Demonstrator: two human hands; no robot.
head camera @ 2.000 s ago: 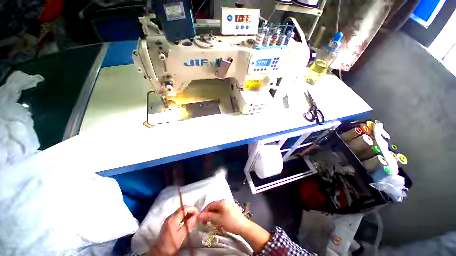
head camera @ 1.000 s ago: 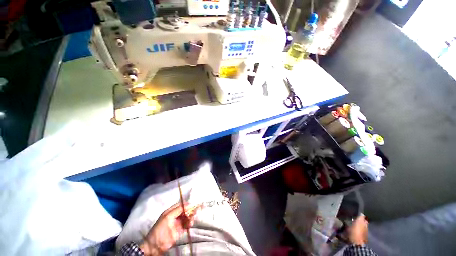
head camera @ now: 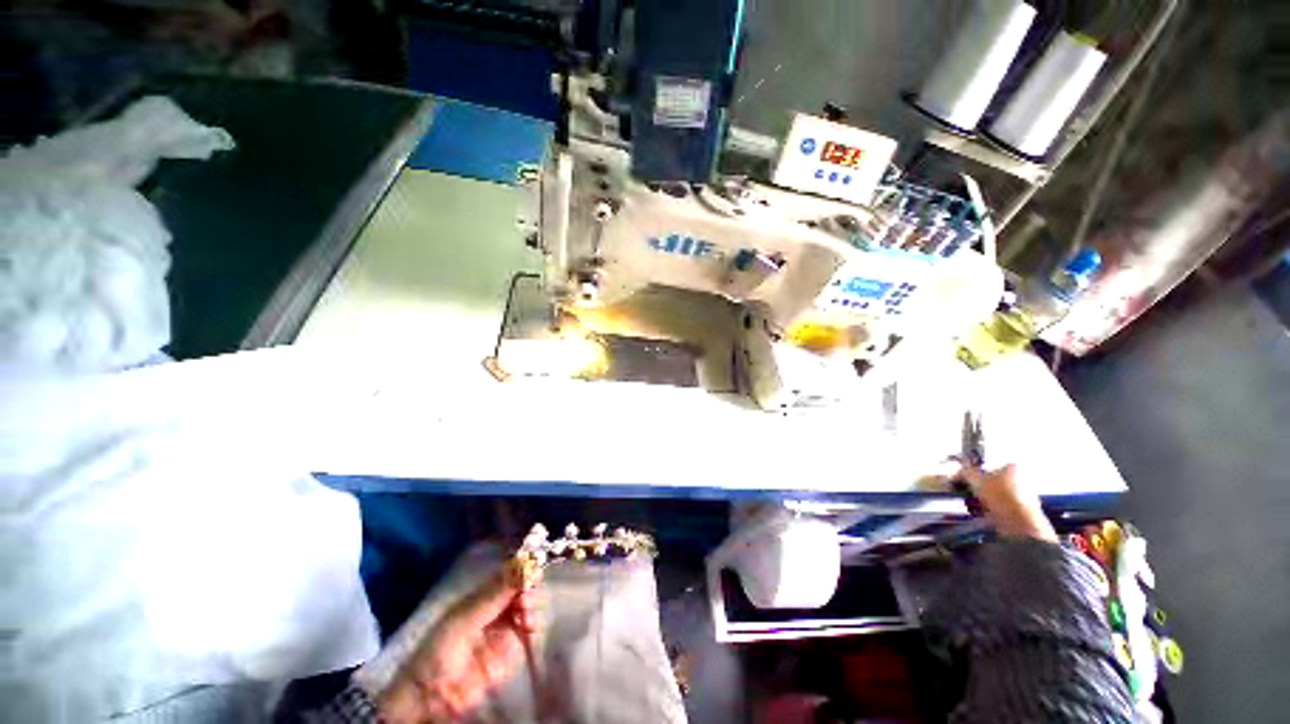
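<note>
My left hand [head camera: 474, 639] is at the lower middle over my lap, its fingers closed on a patterned trim [head camera: 587, 540] whose end sticks out to the right. White fabric [head camera: 601, 622] lies over my lap behind it. My right hand [head camera: 1007, 495] is stretched out to the table's right front edge, with its fingers at the handles of the dark scissors [head camera: 972, 441]. The scissors' blades point away from me. Whether the fingers have closed round the handles is too small to tell.
The sewing machine [head camera: 693, 262] stands on the pale table [head camera: 637, 441], its lamp lit. White fabric [head camera: 156, 495] is heaped at left. A bottle with yellow liquid [head camera: 997, 340] stands at the right rear. Thread cones [head camera: 1050, 92] are above it. Spare cones [head camera: 1118, 566] are at lower right.
My right hand has moved from the low right, beside the crate, up to the scissors on the table. My left hand still holds the trim, now raised. The view has shifted.
</note>
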